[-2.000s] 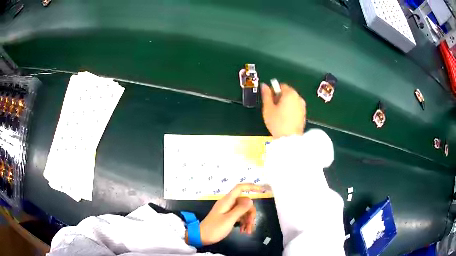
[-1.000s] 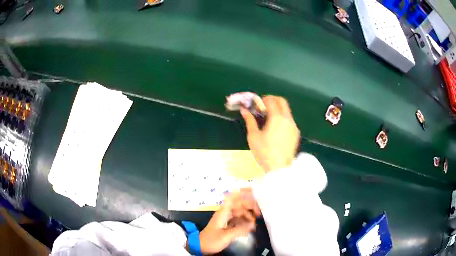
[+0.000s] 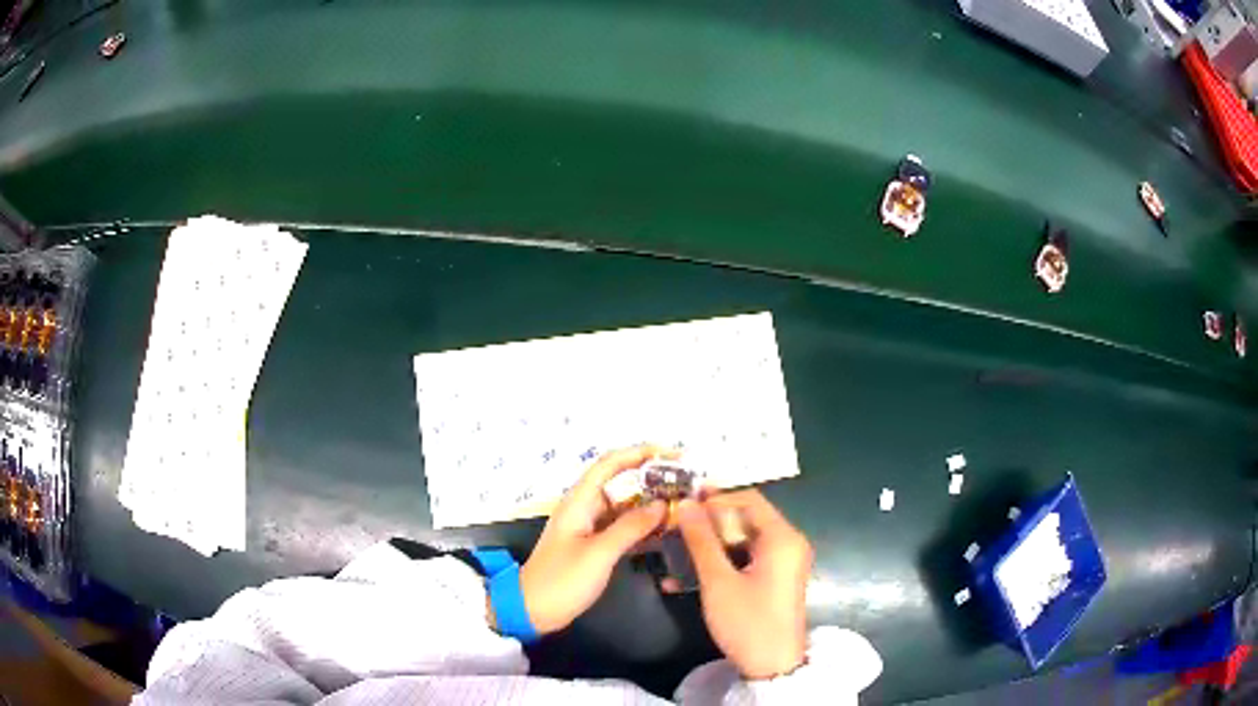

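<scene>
An electronic module is held over the lower edge of the label sheet, its whitish end facing up and its dark end hanging below. My left hand, with a blue wrist strap, grips the module from the left. My right hand is at its right side, thumb and fingertips touching or very near it; whether they hold it or a small piece is too blurred to tell. The sheet lies flat and slightly tilted, with rows of small bluish marks.
A fanned stack of label sheets lies at left beside clear blister trays. A blue bin of white pieces stands at right, with several loose white pads near it. More modules lie on the green belt. A white box is beyond.
My right hand has brought the module from the belt back over the sheet to my left hand. The sheet now sits tilted. The camera view has shifted.
</scene>
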